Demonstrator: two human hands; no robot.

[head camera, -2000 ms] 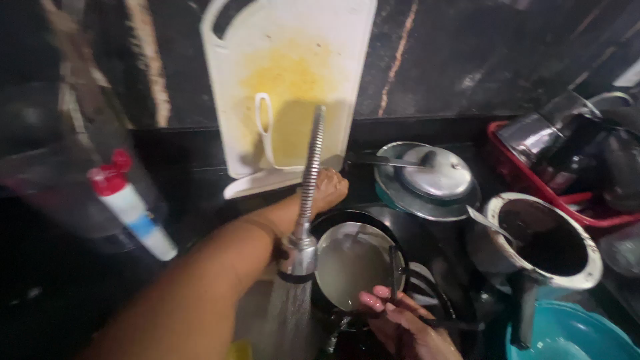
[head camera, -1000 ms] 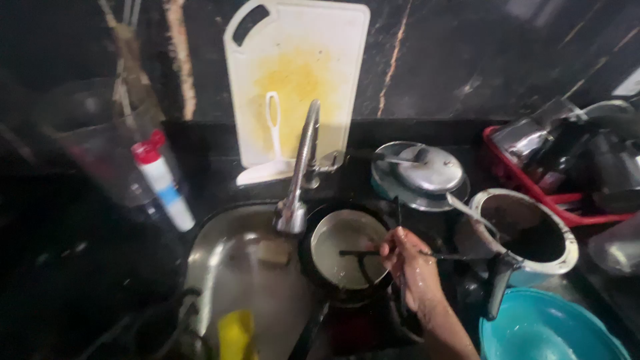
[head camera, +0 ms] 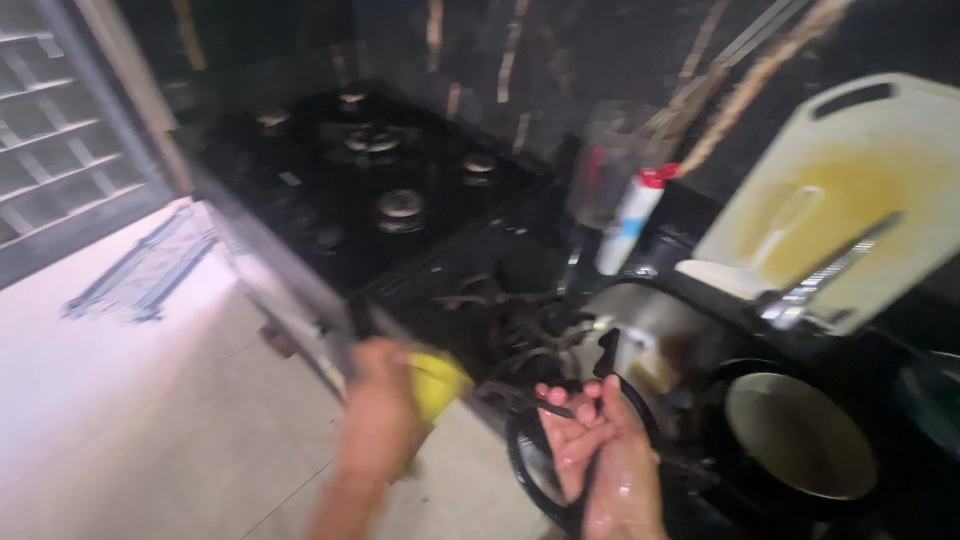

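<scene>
My left hand [head camera: 382, 409], blurred, is closed on a yellow cloth or sponge [head camera: 436, 384] above the floor by the counter edge. To its right, my wet right hand [head camera: 600, 450] has its palm turned up and fingers curled around a dark ring-shaped piece [head camera: 516, 457] with short arms, which looks like a stove pan support. Similar dark metal pieces [head camera: 525, 349] lie at the sink's left edge. Behind my right hand is the steel sink [head camera: 637, 304], and to the right a round pan [head camera: 799, 435] holds cloudy liquid.
A gas hob [head camera: 322, 217] with several burners lies at the back left. A white bottle with a red cap [head camera: 630, 221] stands behind the sink, near the metal faucet [head camera: 825, 277] and a stained white cutting board [head camera: 847, 180]. A patterned mat [head camera: 146, 262] lies on the floor at left.
The view has swung far left, bringing the hob and floor into sight. My left hand, out of view one second ago, now holds the yellow item, which lay in the sink area then.
</scene>
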